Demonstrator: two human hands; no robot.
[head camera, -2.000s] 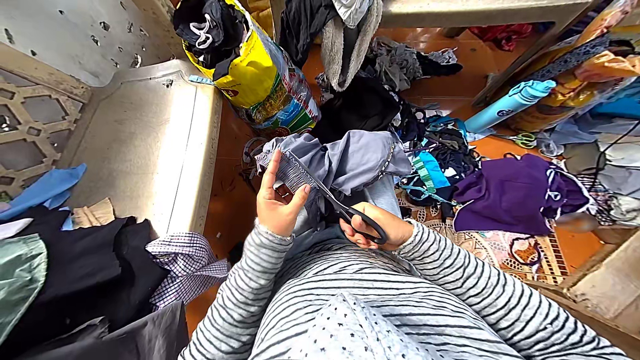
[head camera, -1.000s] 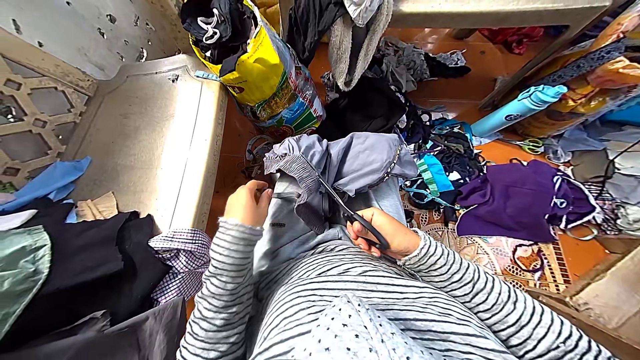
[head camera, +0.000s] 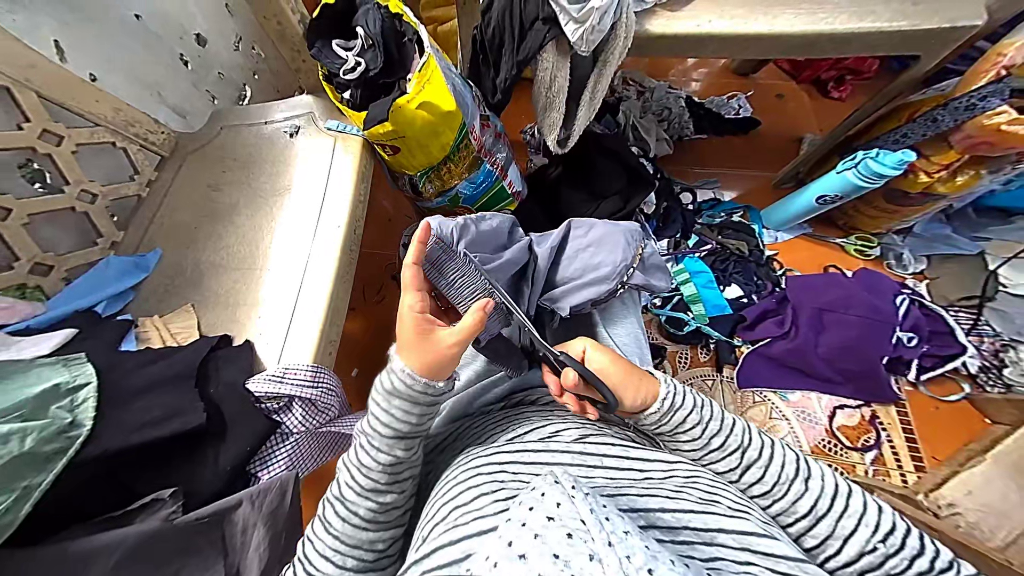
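Observation:
A grey-lavender garment lies over my lap, with a gathered, elastic-looking band at its left end. My left hand holds that band, fingers pointing up and thumb out to the right. In my right hand are black-handled scissors, their blades running up and left along the right side of the band. Whether the blades are apart cannot be told. Dark cloth hangs below the band, close to the scissors' pivot.
On the left stands a plastic chair beside black cloth and a checked cloth. A yellow sack of clothes is ahead. To the right are a purple garment, tangled straps, a light-blue umbrella and green-handled scissors.
My left hand was lower, by the lap, one second ago; it has moved up onto the gathered band. The scissors remain in my right hand.

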